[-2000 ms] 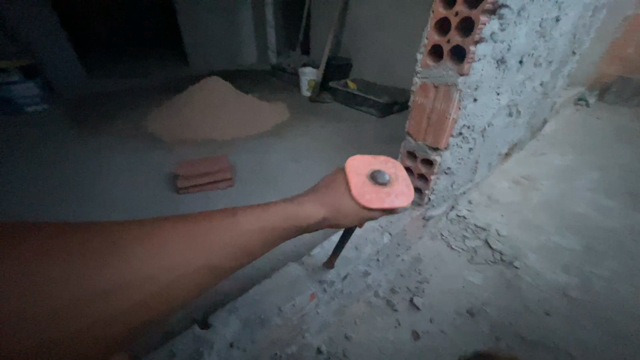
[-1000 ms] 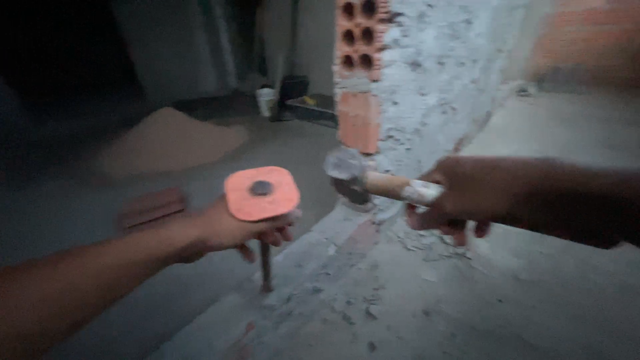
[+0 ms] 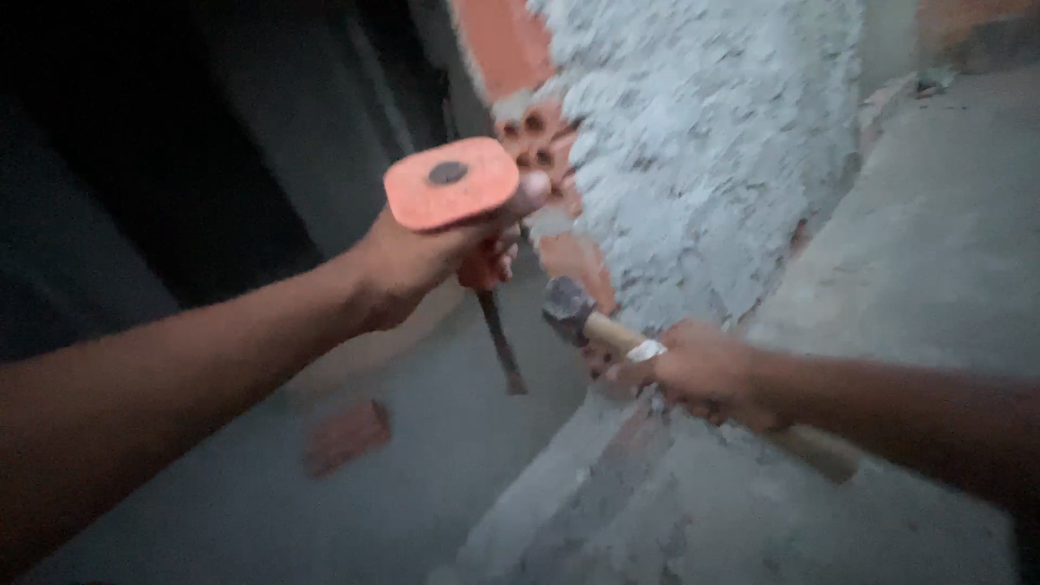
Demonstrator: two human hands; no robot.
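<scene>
My left hand (image 3: pixel 422 260) is closed around the grip of a chisel (image 3: pixel 500 341) with an orange square hand guard (image 3: pixel 451 185) on top. The chisel's blade points down, its tip apart from the wall in the picture. My right hand (image 3: pixel 707 370) grips the wooden handle of a club hammer (image 3: pixel 569 305), with white wrapping on the handle near the fingers. The hammer's head is right of the chisel blade, in front of the wall's broken edge. Hollow clay bricks (image 3: pixel 536 138) show along that edge, beside rough grey mortar (image 3: pixel 691 146). The picture is blurred.
A clay brick (image 3: pixel 349 439) lies on the floor at the lower left. A low concrete strip (image 3: pixel 561 487) runs from the foot of the wall towards me. To the right is a grey concrete floor (image 3: pixel 934 244). The upper left is very dark.
The right hand with the hammer, not in view two seconds ago, came in from the right. The chisel has been lifted from the concrete strip towards the wall edge. The view has shifted and tilted.
</scene>
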